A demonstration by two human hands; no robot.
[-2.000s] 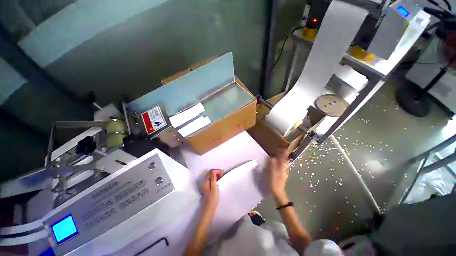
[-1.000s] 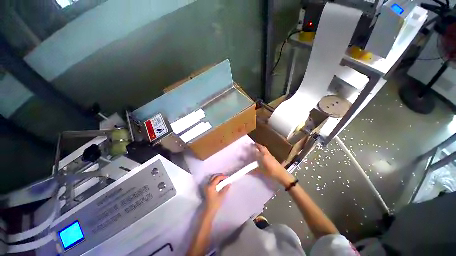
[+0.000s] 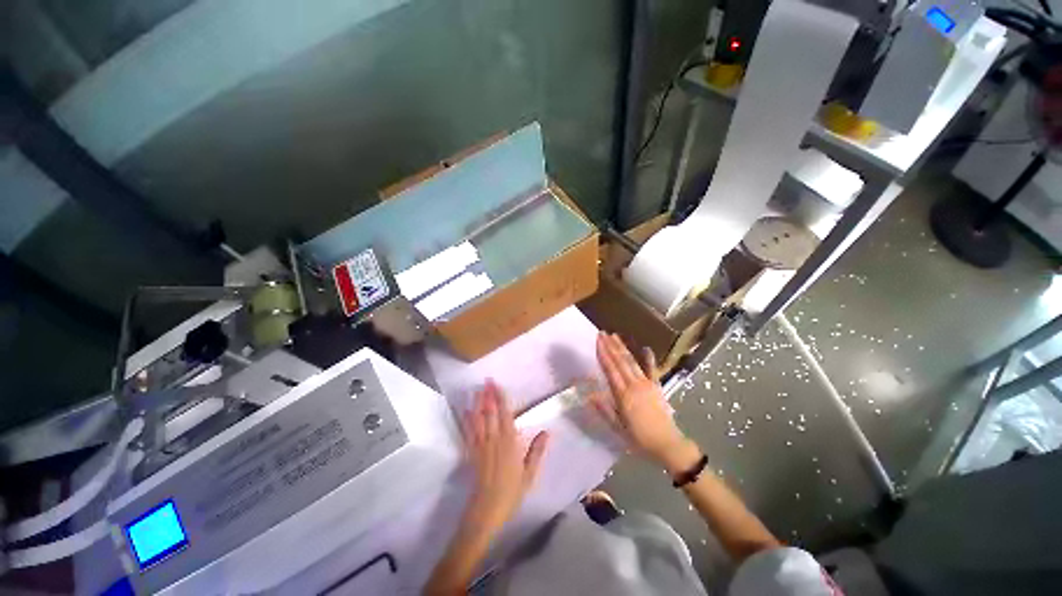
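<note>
A narrow stack of white cut strips [image 3: 552, 408] lies on the white bench [image 3: 526, 363] in front of me, between my hands. My left hand [image 3: 498, 452] is flat with its fingers extended at the left end of the strips. My right hand [image 3: 635, 405] is also spread, palm towards the strips' right end; its fingers partly cover that end. Neither hand is closed around the strips. Two groups of white strips [image 3: 440, 272] lie on the pale catch tray [image 3: 530, 239] at the machine outlet.
The benchtop strip cutting machine [image 3: 262, 472] is at left, with a blue-lit screen. A brown cardboard box [image 3: 524, 305] supports the tray. A black hex key [image 3: 361, 573] lies near the front. At right, a white web [image 3: 774, 128] hangs by another machine; white scraps litter the floor [image 3: 862, 338].
My hands gripped the strips at both ends one second ago; now the strips lie lower on the bench and the fingers are straightened out flat.
</note>
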